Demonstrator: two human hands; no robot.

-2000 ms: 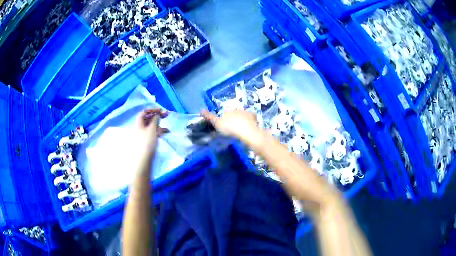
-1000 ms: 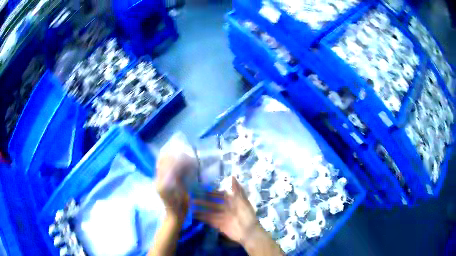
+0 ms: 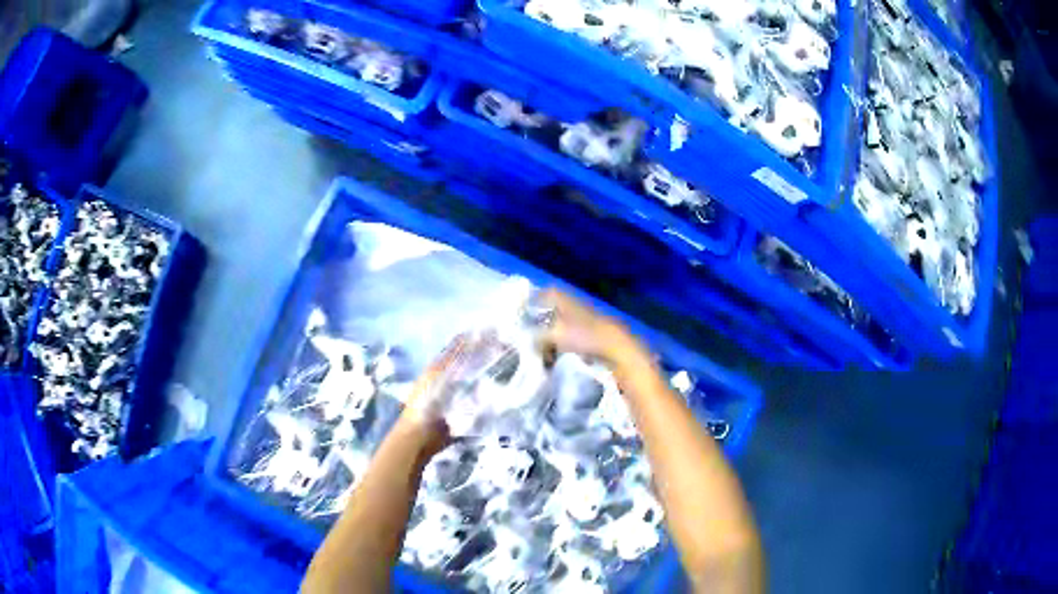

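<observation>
The packing crate (image 3: 267, 348), a blue box, lies in front of me with several bagged units (image 3: 505, 464) in clear film and pale liner film (image 3: 400, 284) at its far side. My left hand (image 3: 447, 389) and my right hand (image 3: 569, 325) are over the middle of this crate. Between them they hold a bagged unit (image 3: 501, 371), white under glossy crinkled film. Blur and glare hide its outline and the exact finger contact.
Full blue crate stacks (image 3: 743, 174) with bagged units stand beyond and at the right. Bulk parts crates (image 3: 99, 313) with jumbled units are at the left. A blue stool (image 3: 70, 104) is at the upper left. The working crate's corner (image 3: 139, 493) shows at lower left.
The view has swung right, so the packing crate is now central and the working crate mostly out of view. Both hands have moved from near the working crate to over the packing crate.
</observation>
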